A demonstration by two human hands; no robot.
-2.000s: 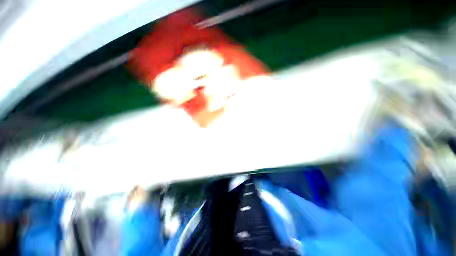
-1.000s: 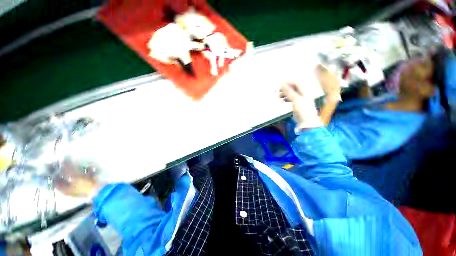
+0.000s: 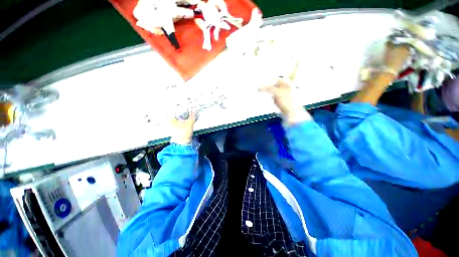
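A clear moulded part [image 3: 209, 101] lies as faint outlines on the white bench top in front of me. My left hand [image 3: 183, 128] is at its near left end, with the fingertips closed on it. My right hand [image 3: 286, 99] is over the bench to the right of the clear part, blurred, with its fingers apart and no held thing visible. Cream-white moulded parts [image 3: 161, 15] lie in the red tray [image 3: 194, 62] beyond. A larger white piece [image 3: 246, 34] is at the tray's right edge, its outline washed out by glare.
The dark green belt [image 3: 85, 35] runs behind the bench [image 3: 100, 100]. Clear parts [image 3: 30, 115] are piled at far left. A neighbour's blue sleeve [image 3: 392, 140] and hand reach a heap [image 3: 428, 50] at right. A grey control-panel machine [image 3: 90, 201] stands below left.
My left hand has come from the clear pile at far left to the middle, with a clear part now at it. My right hand has moved slightly left. The tray sits higher in view.
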